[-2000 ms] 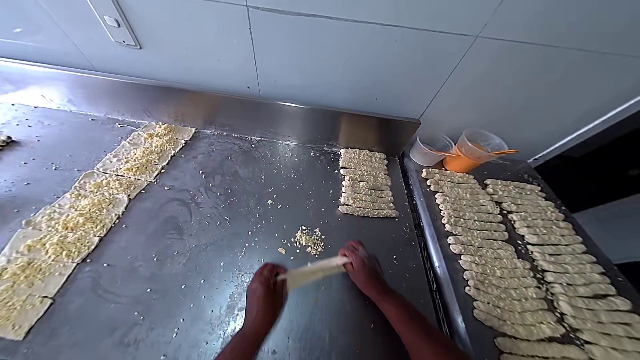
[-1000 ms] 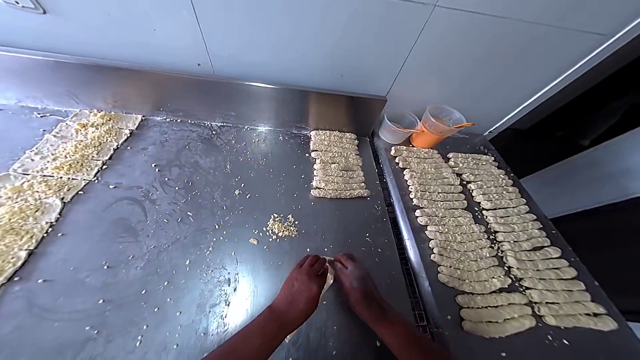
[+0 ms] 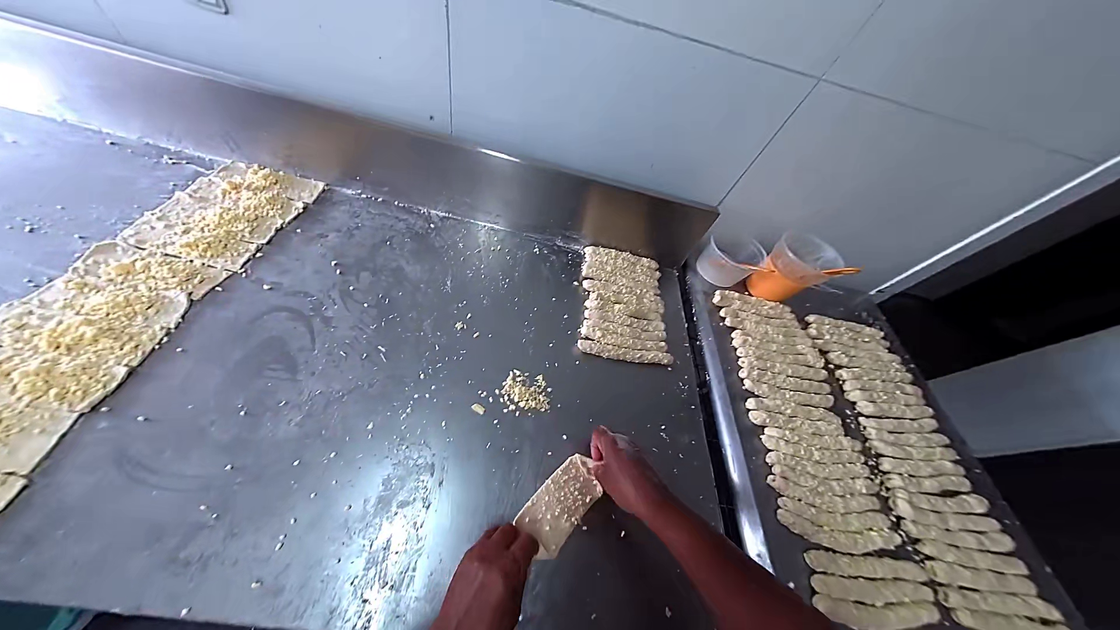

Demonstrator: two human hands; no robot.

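Note:
A flat piece of dough (image 3: 560, 506) flecked with crumbs stretches between my two hands over the metal table. My left hand (image 3: 492, 573) grips its lower left end. At its upper right corner, my right hand (image 3: 626, 472) holds the dough between thumb and fingers. Just beyond lies a small pile of pale crumbs (image 3: 525, 392). A row of coated dough strips (image 3: 623, 306) sits farther back near the table's right edge. On the left, flat dough rectangles (image 3: 96, 324) lie side by side, topped with pale yellow shreds.
To the right, a dark tray (image 3: 731, 455) carries two columns of coated dough strips (image 3: 796, 420). Behind them stand a clear plastic cup (image 3: 722, 264) and a clear container with something orange (image 3: 783, 271). A metal backsplash (image 3: 420, 175) runs along the wall. Crumbs are scattered over the table.
My hands were close together around the dough a second ago; they are now apart, with its crumb-flecked face showing between them.

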